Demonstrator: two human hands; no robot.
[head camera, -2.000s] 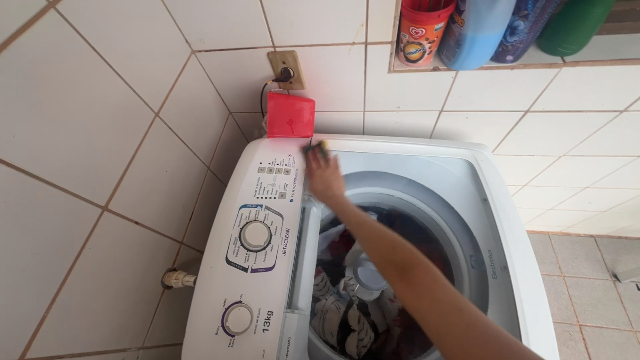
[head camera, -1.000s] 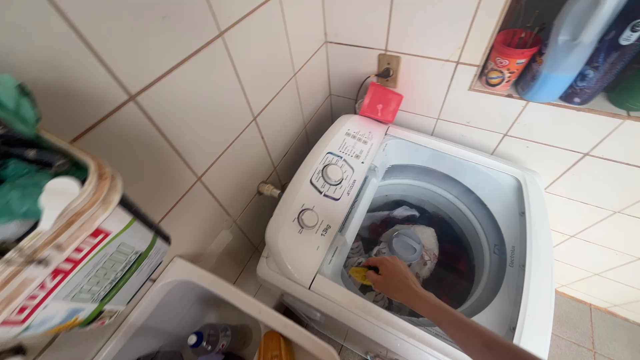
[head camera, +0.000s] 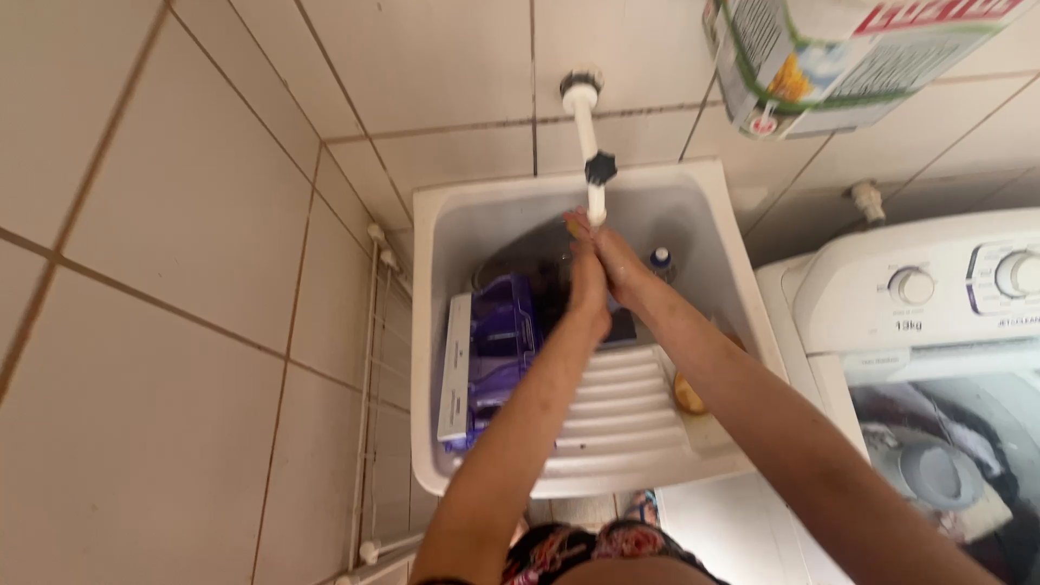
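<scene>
Both my hands are under the white plastic faucet (head camera: 587, 122) with its black knob, over a white laundry sink (head camera: 424, 325). My left hand (head camera: 588, 280) and my right hand (head camera: 617, 264) press together, palms facing. Something yellow (head camera: 576, 228), likely a sponge, shows at the fingertips just below the spout; which hand holds it is hard to tell. Below them the basin holds dark items. A purple plastic tray (head camera: 496, 341) with a white front leans at the basin's left, and a bottle with a white cap (head camera: 660, 257) stands at the right.
A ribbed washboard (head camera: 613, 414) forms the sink's near part, with a yellowish object (head camera: 691, 395) beside it. The washing machine (head camera: 821, 325) stands open at the right with laundry inside. A labelled container (head camera: 812, 73) hangs over the upper right; a white wire rack (head camera: 370, 406) is at the left.
The view has swung from the washing machine to the sink. My right hand was at the machine's panel, then over its tub with something yellow; now both hands meet under the faucet.
</scene>
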